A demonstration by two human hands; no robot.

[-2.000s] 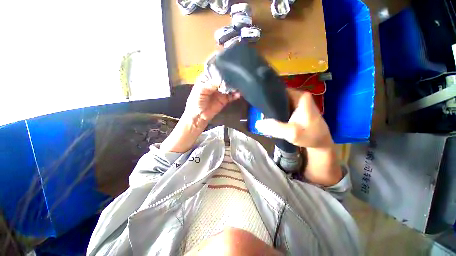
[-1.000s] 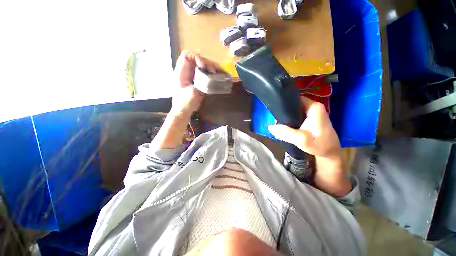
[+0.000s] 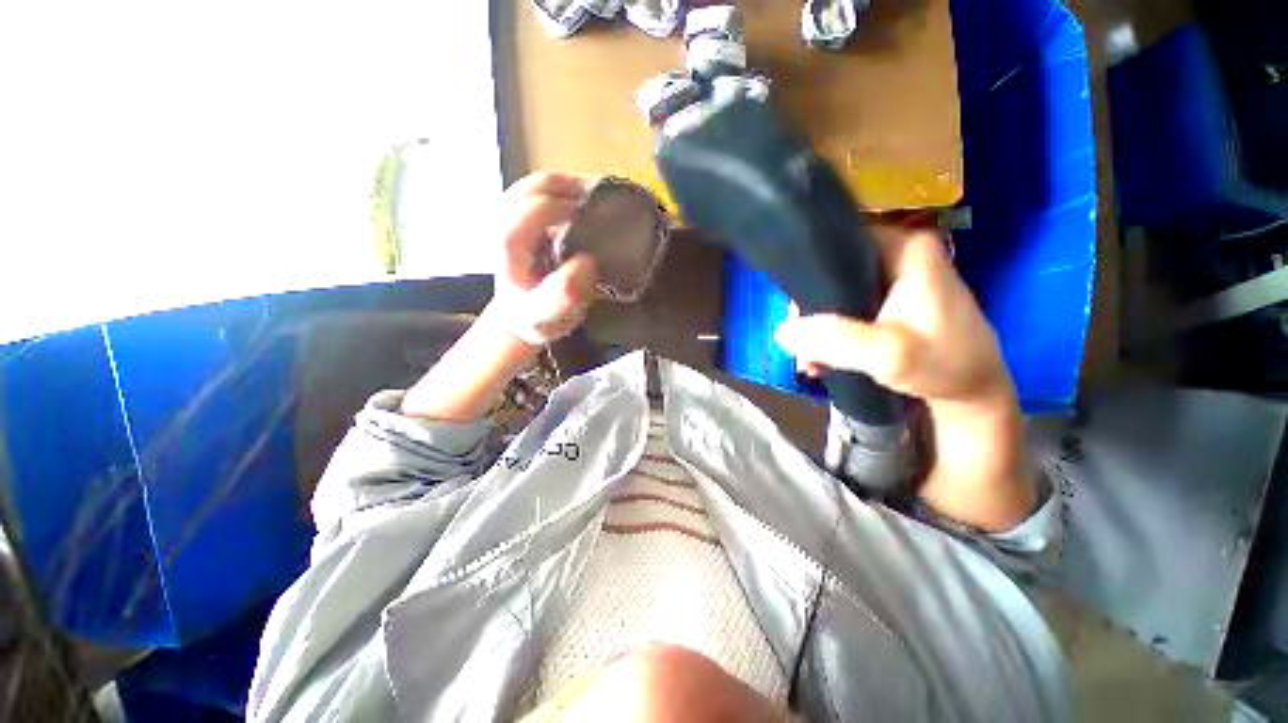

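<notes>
My left hand (image 3: 544, 257) holds one small fabric piece (image 3: 619, 237) by its left side. The piece shows as an open ring, grey-brown inside with a pale, fuzzy edge. My right hand (image 3: 918, 332) grips a black curved trimmer (image 3: 770, 198), slightly blurred, its wide head pointing up and left. The head is to the right of the held piece, apart from it. A ribbed grey sleeve (image 3: 872, 449) is at the rear of the grip. A group of grey-white pieces (image 3: 713, 54) lies on the brown board (image 3: 876, 120), partly hidden by the trimmer head.
More fabric pieces (image 3: 831, 20) lie at the board's far side. A white surface (image 3: 254, 141) with a yellowish mark is at the left. Blue plastic (image 3: 1038, 212) stands right of the board, and more blue (image 3: 78, 480) is at the lower left. A grey printed sheet (image 3: 1165, 509) is at the lower right.
The held piece has turned from edge-on to show its open ring. Two seconds ago it was close to the trimmer head; now they are apart. The board appears shifted slightly right in the picture.
</notes>
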